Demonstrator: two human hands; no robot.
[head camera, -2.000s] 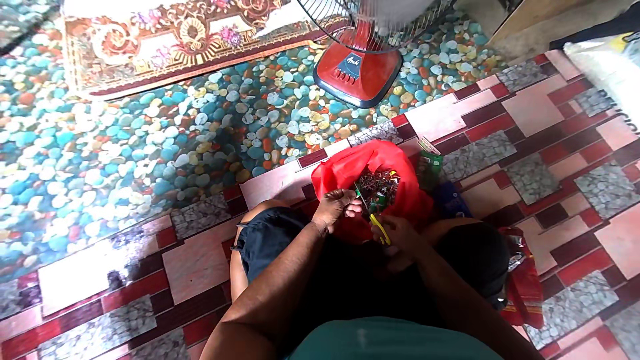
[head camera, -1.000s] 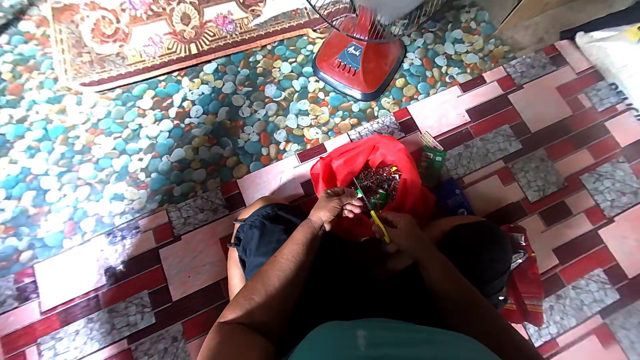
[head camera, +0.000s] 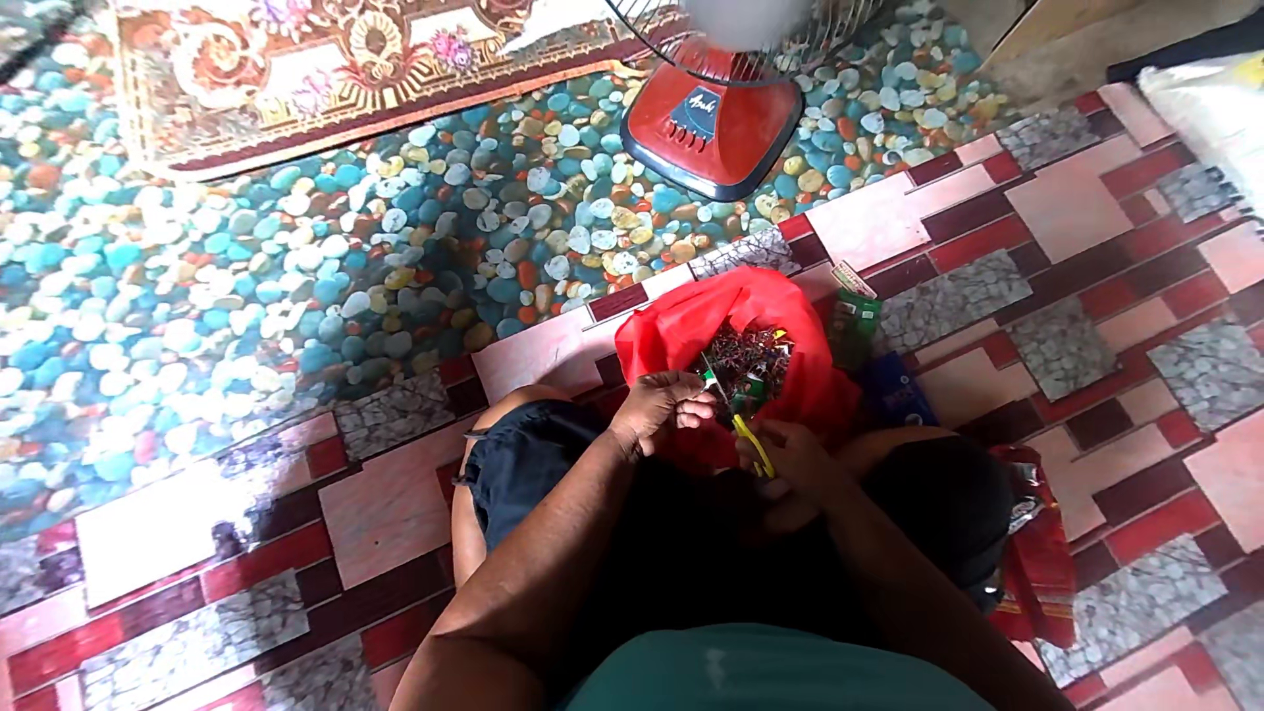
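Observation:
My left hand (head camera: 664, 410) pinches a small green piece (head camera: 709, 379), perhaps of wrapper, at the near left side of a red bag (head camera: 790, 306). In my right hand (head camera: 795, 459) are yellow-handled scissors (head camera: 753, 444), their blades pointing up and left close to my left fingertips. The red bag lies between my legs with its mouth spread. Inside it is a heap of small, dark, multicoloured cut scraps (head camera: 746, 357), with a green piece among them. Shadow hides part of my right fingers.
Right of the bag lie a green packet (head camera: 854, 321) and a blue packet (head camera: 897, 390). A red patterned packet (head camera: 1037, 563) is beside my right knee. A red-based electric fan (head camera: 716, 128) stands ahead, next to a floral mat (head camera: 375, 69). A white sack (head camera: 1215, 118) is at far right.

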